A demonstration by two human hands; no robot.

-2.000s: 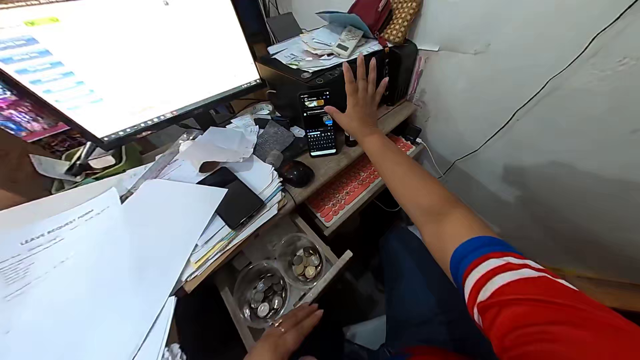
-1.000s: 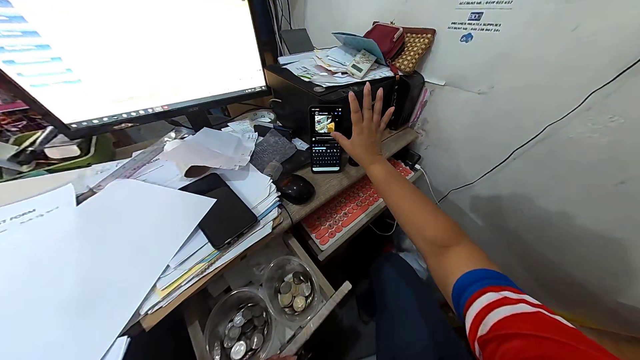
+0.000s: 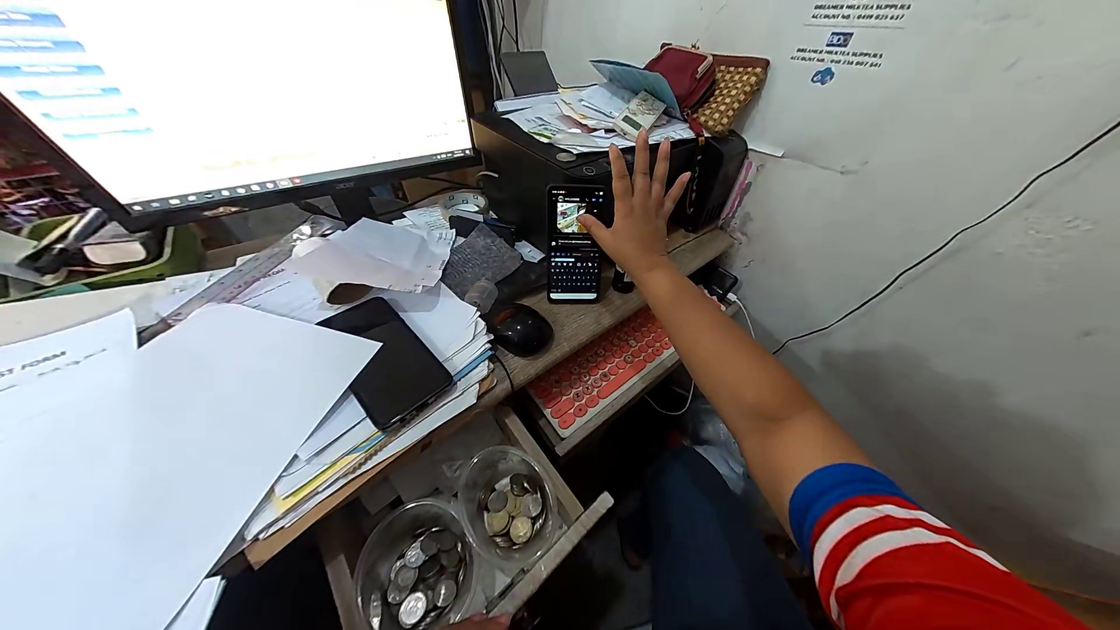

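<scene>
My right hand (image 3: 640, 210) reaches forward with its fingers spread, its thumb over or against the screen of an upright smartphone (image 3: 575, 262) that leans against a black printer (image 3: 525, 175). Only a small part of my left hand (image 3: 479, 622) shows at the bottom edge, by the front of a pulled-out drawer (image 3: 560, 551); what its fingers do is hidden. Inside the drawer stand two clear plastic tubs (image 3: 464, 490) of coins (image 3: 521, 528). Right of a paper stack, a black computer mouse (image 3: 520, 330) sits near the phone.
A monitor (image 3: 350, 179) stands at the left. Loose papers (image 3: 201, 420) and a dark phone or tablet (image 3: 394, 359) cover the desk's left side. A red-keyed keyboard (image 3: 604, 367) lies on a lower tray. Papers, a calculator (image 3: 640, 114) and pouches (image 3: 735, 92) top the printer. A cable crosses the wall.
My left hand, seen over the drawer front two seconds ago, is now mostly out of view. My right hand remains spread by the phone, whose screen picture has changed. The view has shifted somewhat.
</scene>
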